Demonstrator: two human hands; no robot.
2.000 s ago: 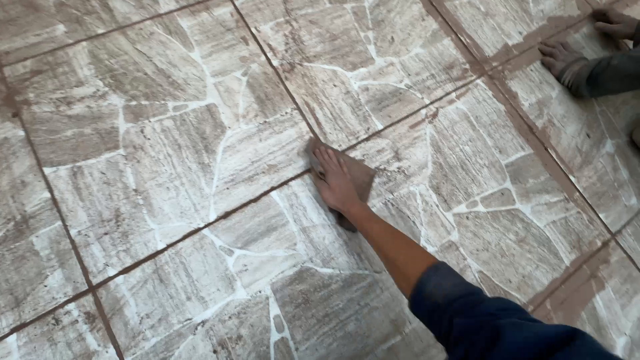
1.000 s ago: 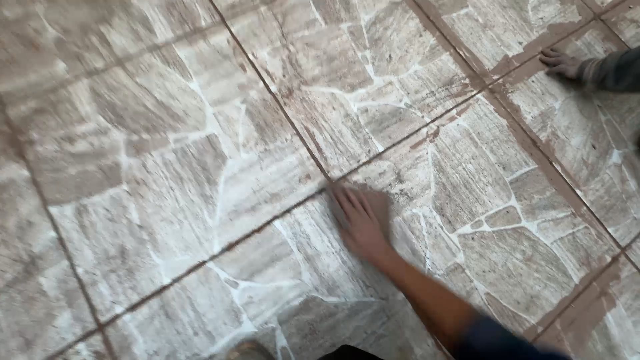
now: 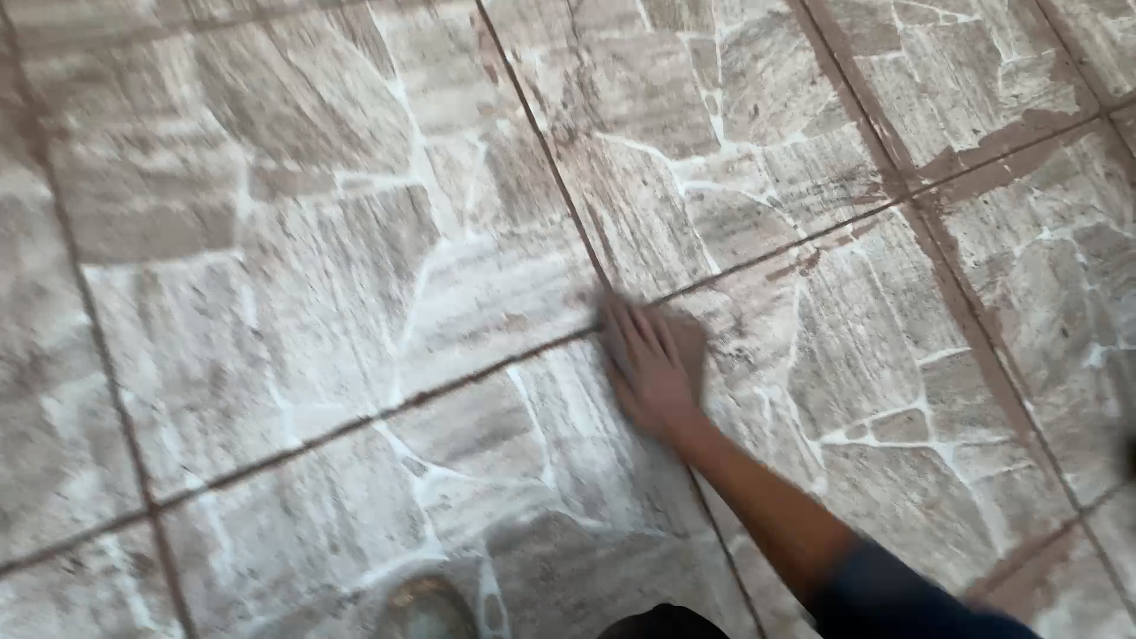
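Note:
My right hand (image 3: 652, 373) comes in from the lower right in a dark blue sleeve. It lies over a brownish pad or cloth (image 3: 688, 342), pressing it on the floor tiles where grout lines cross. Blur hides its exact kind and part of the fingers. Beneath are stone-patterned tiles (image 3: 328, 293) with white veining, split by dark brown grout lines (image 3: 479, 377). My left hand is out of view.
Brown grout residue (image 3: 967, 293) is smeared along the joints at the right. At the bottom edge are a blurred rounded thing, perhaps a shoe tip (image 3: 430, 608), and a black rounded thing (image 3: 661, 621). A dark shape touches the right edge.
My right hand has stayed near the same grout crossing with the pad, shifting slightly. Another person's hands, at the upper right two seconds ago, are out of view now.

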